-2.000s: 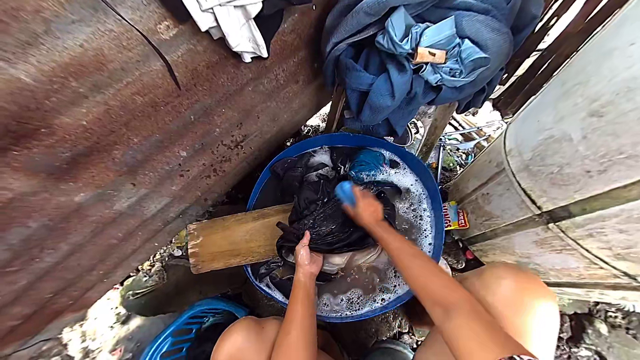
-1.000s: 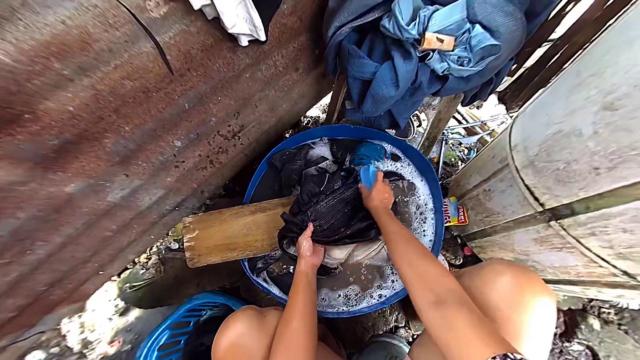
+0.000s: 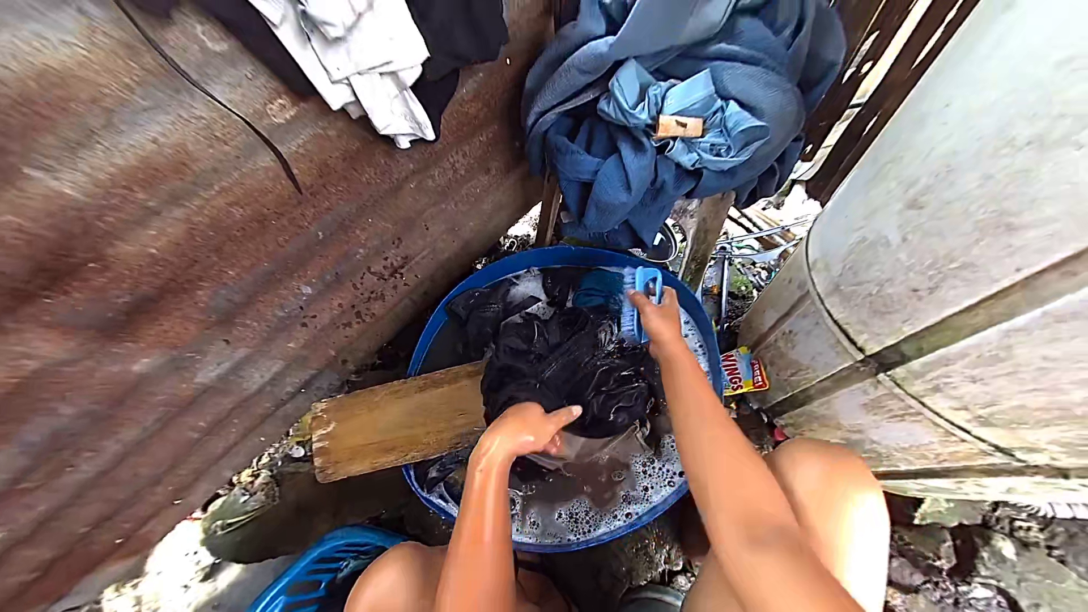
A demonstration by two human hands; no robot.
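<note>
My right hand (image 3: 659, 316) grips a light-blue scrub brush (image 3: 642, 304), its bristles facing left, at the right side of a blue round tub (image 3: 425, 340). Wet black cloth (image 3: 569, 365) lies bunched in the tub over a wooden board (image 3: 395, 421), whose bare end sticks out past the rim at left. My left hand (image 3: 529, 429) is at the near edge of the black cloth, thumb out; whether its fingers pinch the fabric cannot be made out. Sudsy grey water (image 3: 586, 501) surrounds the cloth, with a teal cloth (image 3: 598, 289) at the back.
Rusty corrugated metal sheet (image 3: 212, 255) stands at left, with white cloth (image 3: 374, 68) above. Blue fabric (image 3: 595, 161) holding a wooden-backed piece (image 3: 679, 127) is heaped behind the tub. A large pale tank (image 3: 952, 212) and a detergent packet (image 3: 744, 371) are at right, a blue plastic basket (image 3: 314, 565) at lower left.
My right hand has moved with the brush to the tub's right side, and the bristles now show. The black cloth is bunched differently, and my left hand's thumb now points right.
</note>
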